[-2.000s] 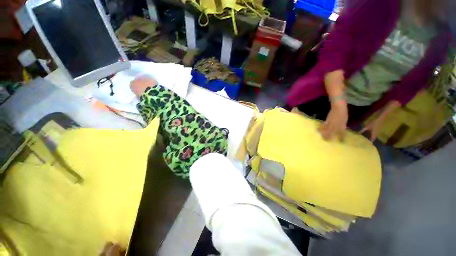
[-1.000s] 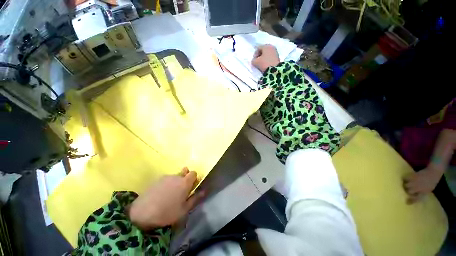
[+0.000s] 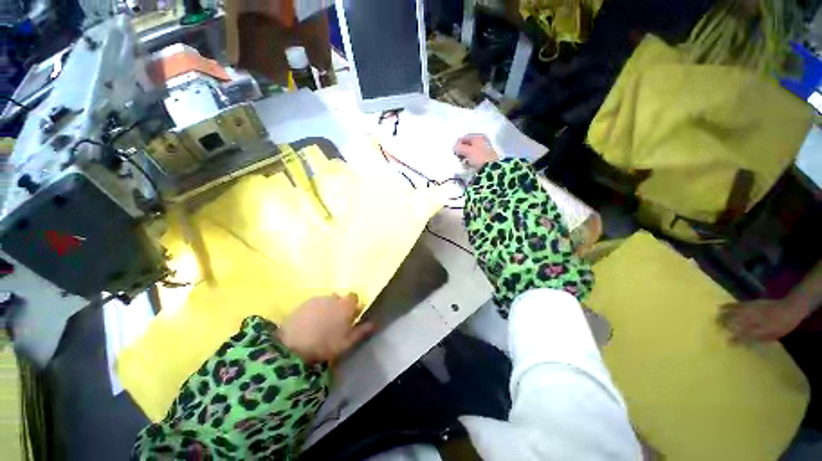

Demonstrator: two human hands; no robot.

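Observation:
A large yellow panel (image 3: pixel 270 261) lies under and around the clamp frame (image 3: pixel 306 180) on the machine bed, its right corner raised. My left hand (image 3: pixel 324 328) is at the panel's lower right edge, fingers closed on the edge. My right hand (image 3: pixel 476 151) is farther forward, its fingers bent over white sheets (image 3: pixel 433 135) on the table beside a black cord (image 3: pixel 433 183). Its fingertips are small and unclear, so I cannot tell if it holds anything. The sewing machine head (image 3: pixel 81 230) stands at the left.
A control screen (image 3: pixel 383 54) stands at the table back, with a small bottle (image 3: pixel 300 67) left of it. A yellow panel stack (image 3: pixel 694 351) is at the right, with another person's hand (image 3: pixel 766 320) on it. More yellow pieces (image 3: pixel 703 135) hang behind.
My view has swung left, showing the machine head more fully. My left hand stays at the panel edge and my right hand at the white sheets. The other person's hand remains on the stack.

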